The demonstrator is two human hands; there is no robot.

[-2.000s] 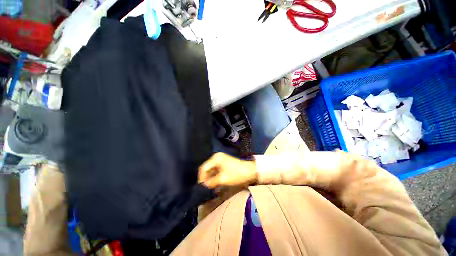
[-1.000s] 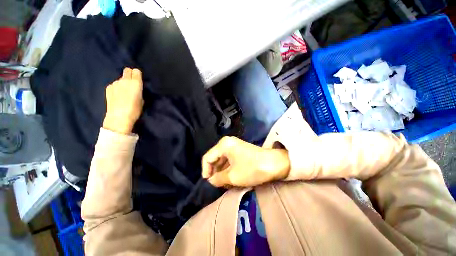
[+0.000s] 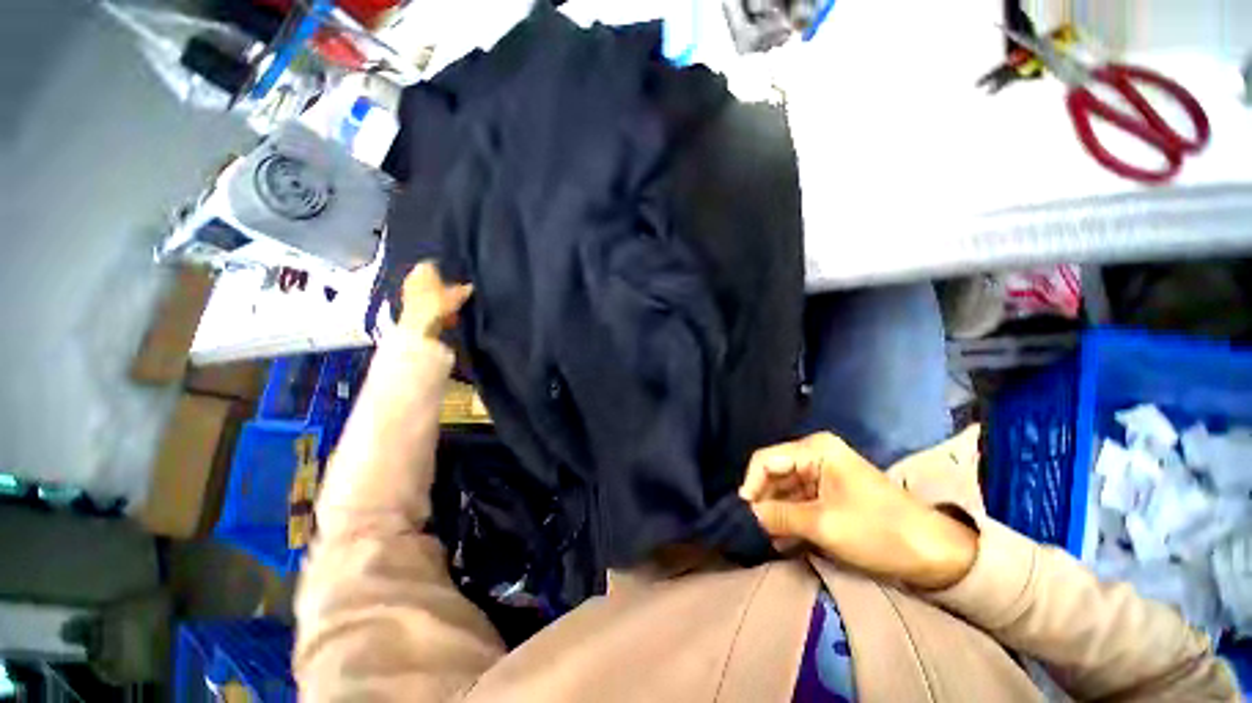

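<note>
A large black garment (image 3: 590, 261) lies over the white machine table and hangs over its front edge onto my lap. My left hand (image 3: 433, 297) is at the garment's left edge with its thumb towards the cloth; whether it grips the cloth is unclear. My right hand (image 3: 838, 508) pinches the garment's lower right corner between thumb and fingers, close to my body. Scissors with red handles (image 3: 1137, 124) lie on the table at the upper right, beside small black-and-yellow snips (image 3: 1023, 62).
A blue crate (image 3: 1085, 453) with white crumpled pieces (image 3: 1167, 501) stands at the right. A grey-white machine end (image 3: 295, 192) is at the upper left. Blue crates (image 3: 268, 474) and cardboard boxes (image 3: 186, 453) stand below left. A dark bag (image 3: 515, 529) lies below the garment.
The view has turned left. My left hand has moved from on top of the garment to its left edge. My right hand remains near my body, now clearly pinching the cloth. The garment is more bunched.
</note>
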